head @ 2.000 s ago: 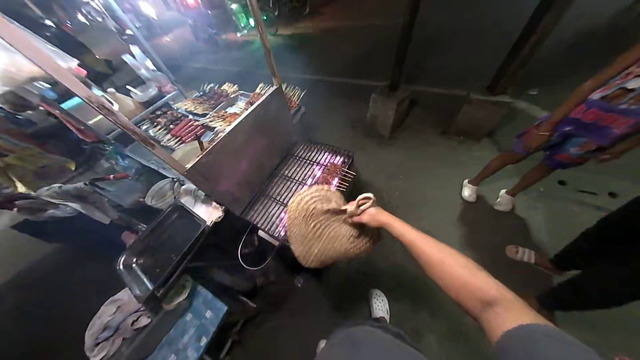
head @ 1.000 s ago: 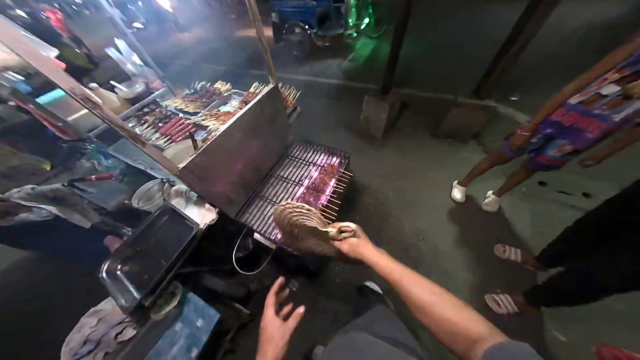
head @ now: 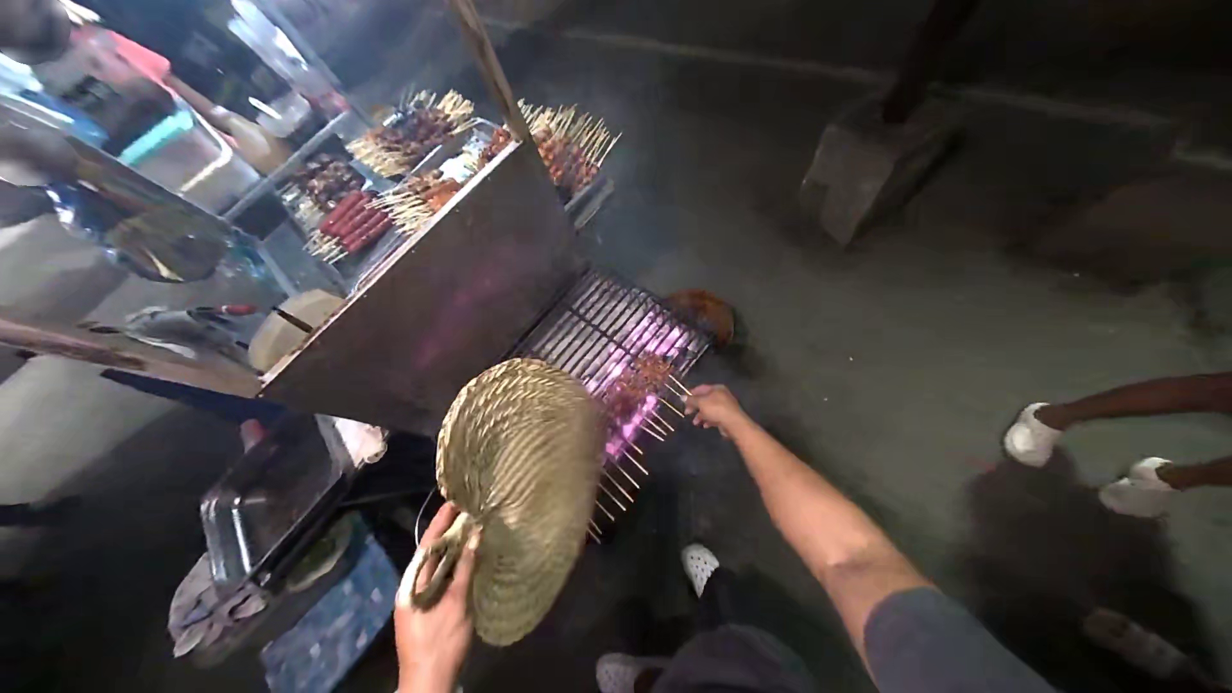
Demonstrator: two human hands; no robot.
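Note:
My left hand (head: 441, 587) grips the looped handle of a woven straw hand fan (head: 525, 481), whose blade stands beside and partly over the near end of the grill. At the grill's right edge, my right hand (head: 714, 408) has its fingers on the stick end of a meat skewer. Several meat skewers (head: 640, 380) lie on the grill grate (head: 587, 318), their bare sticks jutting toward the lower right. Purple-white glow shows between the bars. The fan hides part of the grate and some skewers.
A metal panel (head: 452, 298) rises left of the grill, with trays of skewers and red sausages (head: 354, 221) behind it. A clear plastic container (head: 236, 529) and a blue patterned surface (head: 332, 616) are lower left. A post with a concrete base (head: 852, 178) and a person's feet (head: 1035, 435) are to the right.
The fan has passed from my right hand to my left, which was empty a second ago. My right hand has moved to the skewer sticks. The view has shifted nearer the grill.

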